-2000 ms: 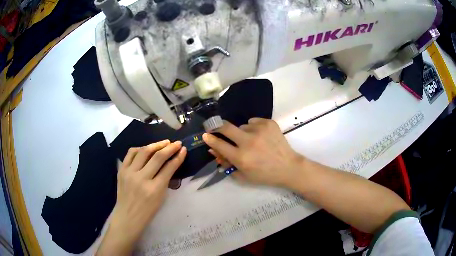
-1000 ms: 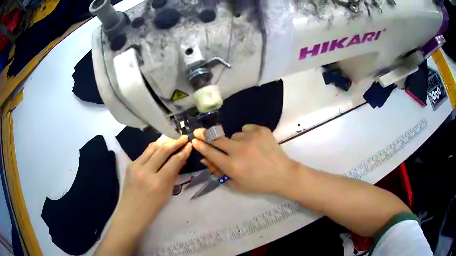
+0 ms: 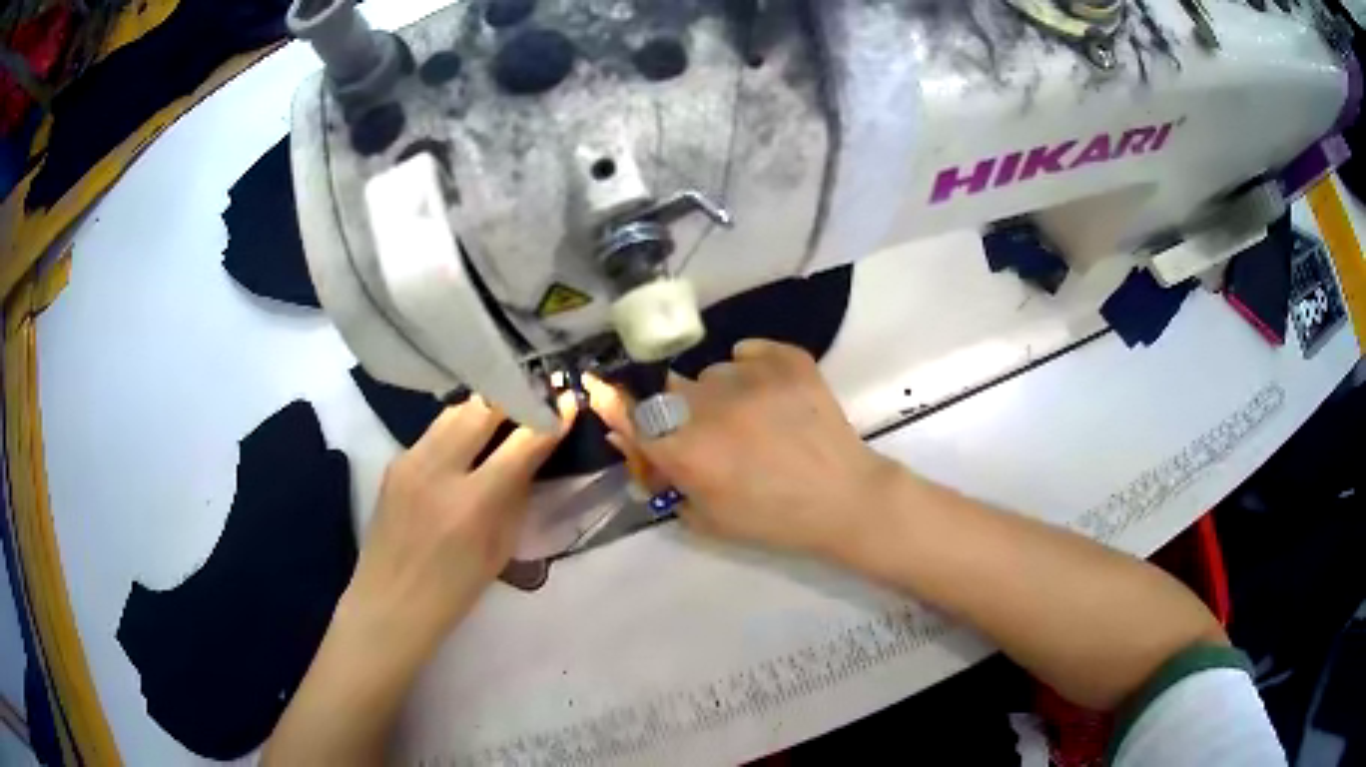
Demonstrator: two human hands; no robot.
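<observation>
A black cut piece [image 3: 772, 312] lies under the presser foot [image 3: 566, 381] of the white HIKARI lockstitch machine [image 3: 884, 113]. My left hand [image 3: 442, 502] presses its fingertips on the cloth just left of the foot. My right hand [image 3: 772, 442] has its fingertips on the cloth at the right of the foot, beside the grey ribbed block [image 3: 661, 415]. The snips [image 3: 622, 522] are held under my right hand, blades pointing left. The label is not visible; fingers and the foot cover that spot.
Another curved black piece [image 3: 247, 584] lies at the left, and a dark piece [image 3: 267, 232] behind it. Small dark labels [image 3: 1026, 255] lie under the machine arm. A printed ruler [image 3: 839, 659] runs along the front edge. Yellow tape [image 3: 45, 495] edges the table.
Both hands have moved in to the presser foot with the cloth, and the label no longer shows between the fingers. The cloth has swung under the foot. The view has shifted slightly.
</observation>
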